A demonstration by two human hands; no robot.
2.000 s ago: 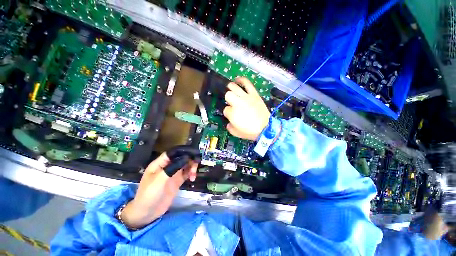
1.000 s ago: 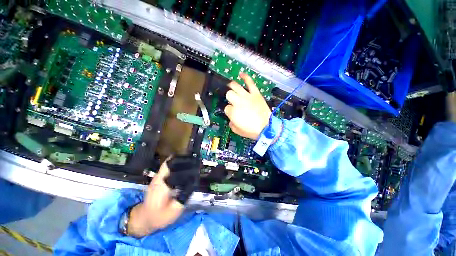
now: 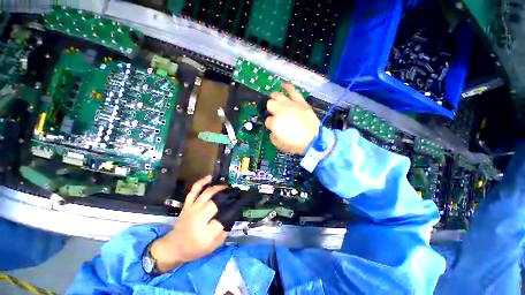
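Note:
A green printed circuit board (image 3: 251, 151) lies in a black pallet in front of me, partly hidden by my right hand. My right hand (image 3: 292, 122), with a blue wrist strap (image 3: 323, 143), is over the board's upper part, fingers bent; whether it holds a part cannot be told. My left hand (image 3: 198, 226), with a wristwatch (image 3: 149, 262), is at the pallet's lower left and holds a dark clump of black components (image 3: 233, 206). A yellow component (image 3: 245, 164) stands at the board's left side.
A second board (image 3: 118, 118) lies in its pallet at left. A blue component bin (image 3: 368, 86) sits beyond the rear conveyor rail (image 3: 167, 36). The front rail (image 3: 86, 222) runs below the pallets. Another person's blue sleeve (image 3: 492, 230) is at right.
My right hand has moved slightly right, showing a round white-topped part on the board. My left hand has turned, with its clump shifted right. The other person's sleeve came in at right.

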